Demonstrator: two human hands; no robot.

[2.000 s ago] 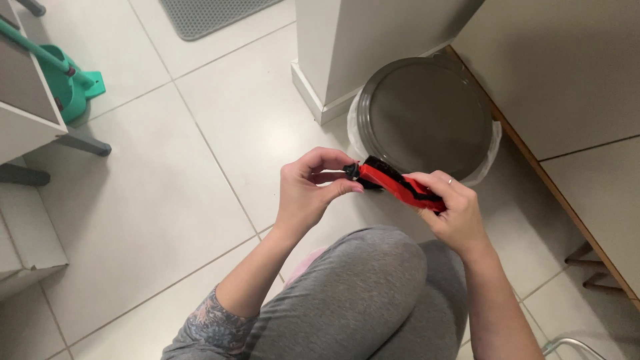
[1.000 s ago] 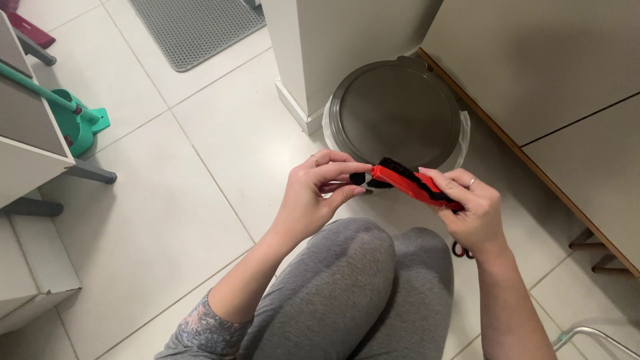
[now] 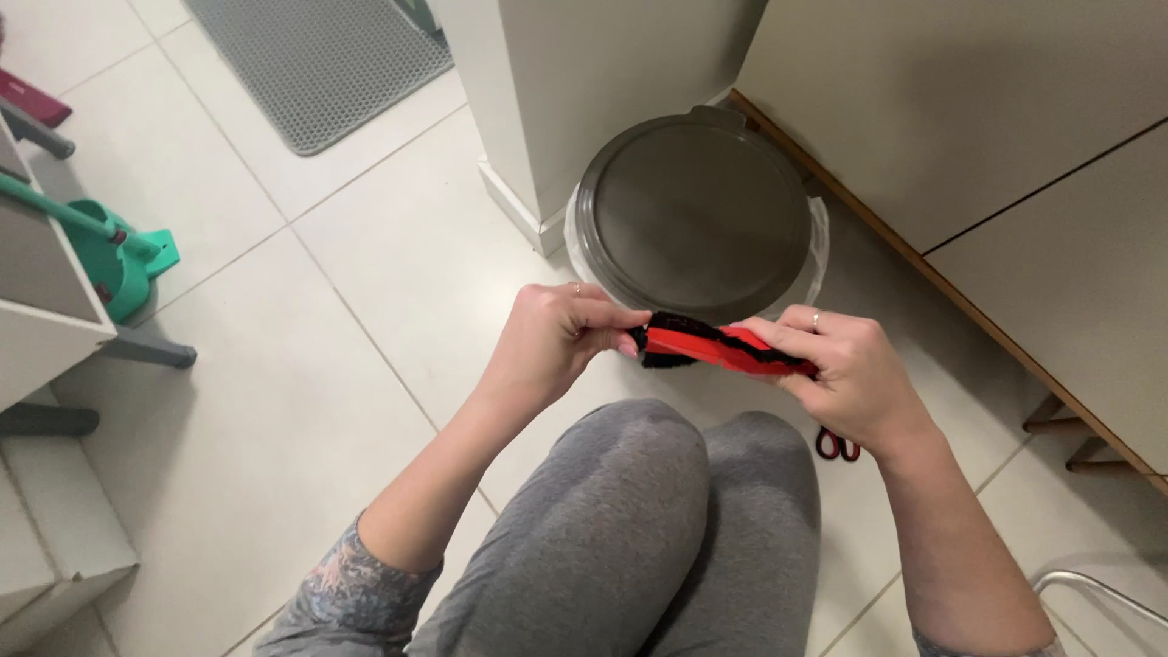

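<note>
A red and black brush-like object point(image 3: 698, 347), with black fuzzy edges, spans between both hands above my knees; its exact kind is unclear. My left hand point(image 3: 570, 333) pinches its left end between thumb and fingers. Around its right part my right hand point(image 3: 826, 365) is wrapped, covering some of it. Just beyond the hands stands a round bin with a dark grey lid point(image 3: 698, 214) and a white bag edge point(image 3: 818, 251) around its rim. Scissors with red and black handles point(image 3: 837, 444) lie on the floor beside my right knee, their blades hidden.
A white wall corner point(image 3: 520, 109) stands behind the bin, and a light cabinet point(image 3: 1004, 119) runs along the right. To the left are a green dustpan point(image 3: 114, 260) and a grey furniture leg point(image 3: 151, 349). A grey mat point(image 3: 324, 68) lies farther off; a metal tube point(image 3: 1104, 593) is at lower right.
Both hands keep hold of the red and black object, which now lies closer to level. The scissors' handles show more fully than one second ago. The view has shifted somewhat.
</note>
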